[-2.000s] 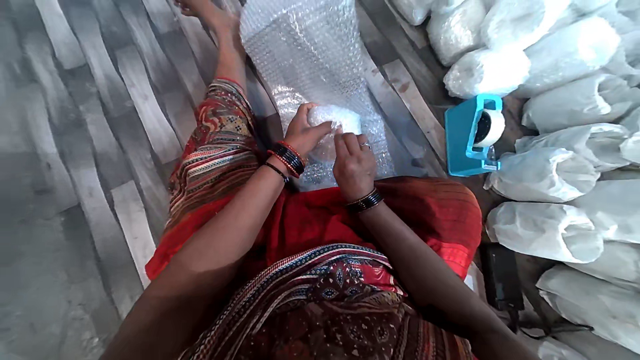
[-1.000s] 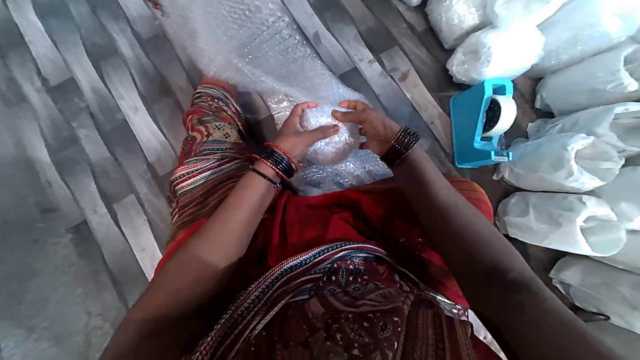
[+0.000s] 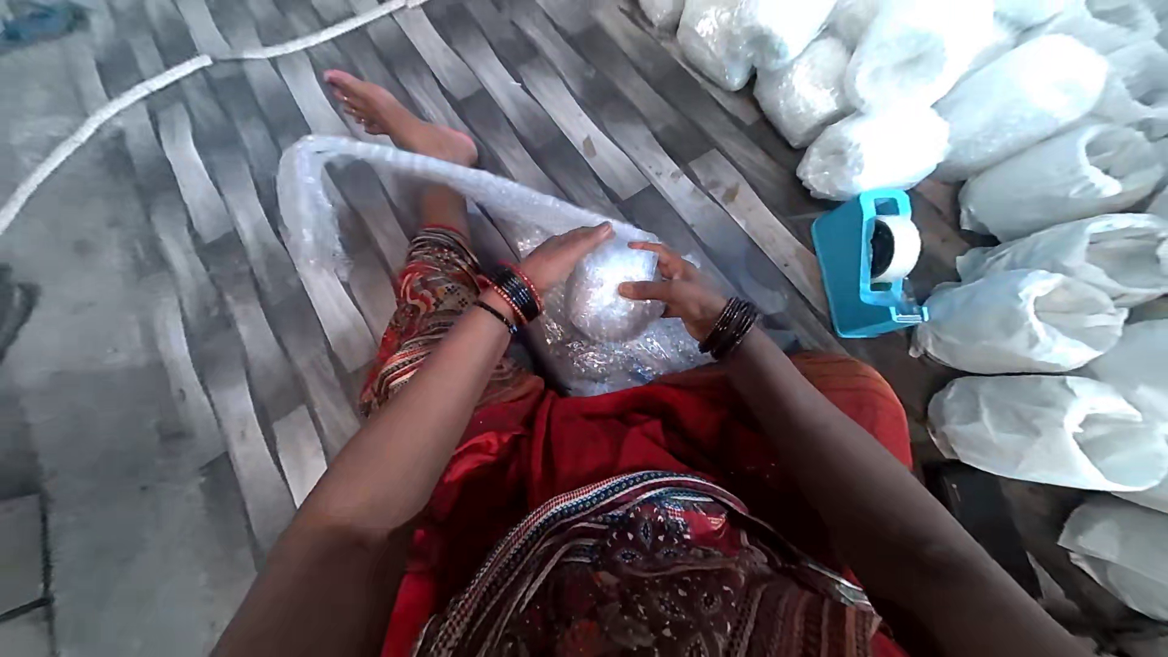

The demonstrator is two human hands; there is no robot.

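Observation:
Between my hands, over my lap, is a rounded bundle in bubble wrap (image 3: 613, 297); what it wraps is hidden. My left hand (image 3: 564, 260) lies along the bundle's left side, palm against it. On its right side, the thumb and fingers of my right hand (image 3: 675, 285) press on the wrap. A long strip of bubble wrap (image 3: 511, 196) trails from the bundle to the upper left, over my lower leg, and its far end folds down. More crinkled bubble wrap (image 3: 630, 360) lies beneath the bundle, against the red cloth of my clothing.
A blue tape dispenser (image 3: 844, 274) with a roll of clear tape (image 3: 899, 248) stands on the floor to the right. Beyond it lie several white wrapped bundles (image 3: 1022, 319) in rows. A white cord (image 3: 137, 91) crosses the wood-patterned floor (image 3: 210, 365) at the upper left.
The bubble wrap sheet, spread out wide ahead of me before, is now a narrow strip swung to the left. Both hands have stayed on the bundle, with the right hand's fingers shifted. The view has shifted.

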